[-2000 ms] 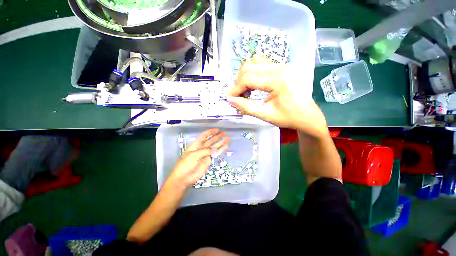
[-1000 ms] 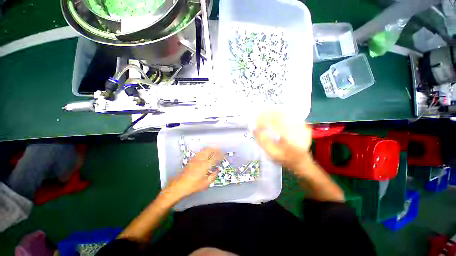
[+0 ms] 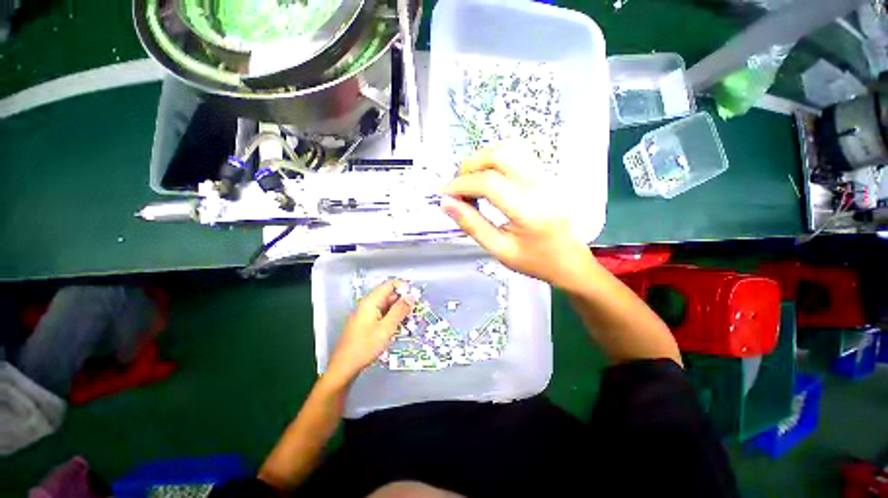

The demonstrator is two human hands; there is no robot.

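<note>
My left hand (image 3: 367,329) is over the lap-side tub (image 3: 336,389), thumb and fingers pinched around what looks like a small white plastic part. White-and-green plastic parts (image 3: 438,348) lie loose in this tub. My right hand (image 3: 521,219) is at the right end of the machine, its thumb and fingertips close together at the bright metal fixture (image 3: 414,199). Glare and the fingers hide whether it holds a part. A slim pneumatic cylinder (image 3: 170,210) sticks out at the machine's left.
A steel bowl feeder (image 3: 302,102) with green inside stands behind the machine. A large bench tub (image 3: 592,117) of small parts is to its right. Two clear boxes (image 3: 703,156) lie farther right. Red stools (image 3: 745,313) and blue crates (image 3: 791,423) are below the bench.
My right hand has moved from above the near right corner of the bench tub up and left to the fixture. My left hand has shifted slightly and its fingers are now pinched.
</note>
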